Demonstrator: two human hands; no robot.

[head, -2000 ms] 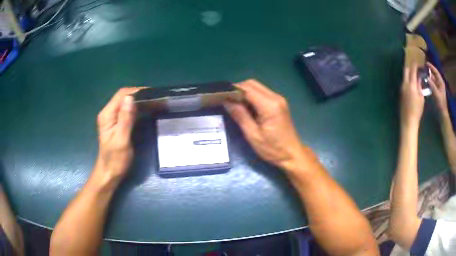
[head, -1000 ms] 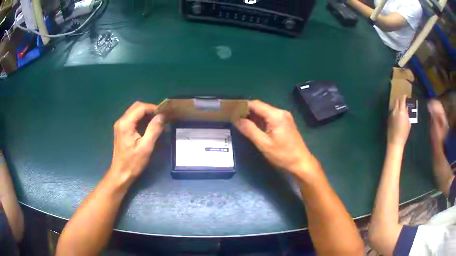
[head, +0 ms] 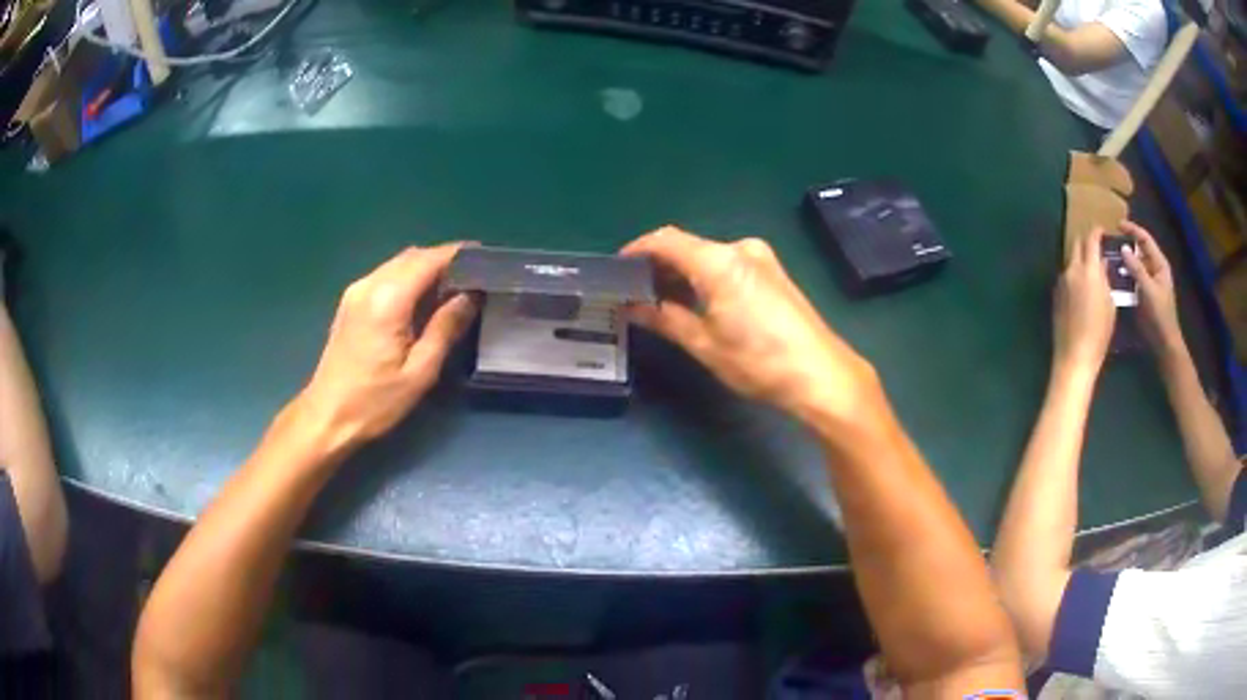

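An open black retail box [head: 554,397] lies on the dark green table in front of me. Its black lid flap [head: 554,275] is tilted forward over the back part of the box, partly lowered. A white leaflet [head: 547,353] with a small dark print shows inside, under the flap. My left hand [head: 397,335] grips the left end of the flap between thumb and fingers. My right hand [head: 732,317] grips the right end. What lies under the leaflet is hidden.
A closed black box [head: 878,235] lies back right. A crumpled clear bag [head: 320,82] lies back left, near a blue bin [head: 115,110] and cables. A dark radio unit [head: 698,25] stands at the far side. At right, a person's hands [head: 1115,294] hold a small box; another person's arm shows far right.
The lid flap has tipped forward and down from upright, so its black outside now shows and it covers part of the leaflet. Both hands stay on it. The camera view has shifted slightly.
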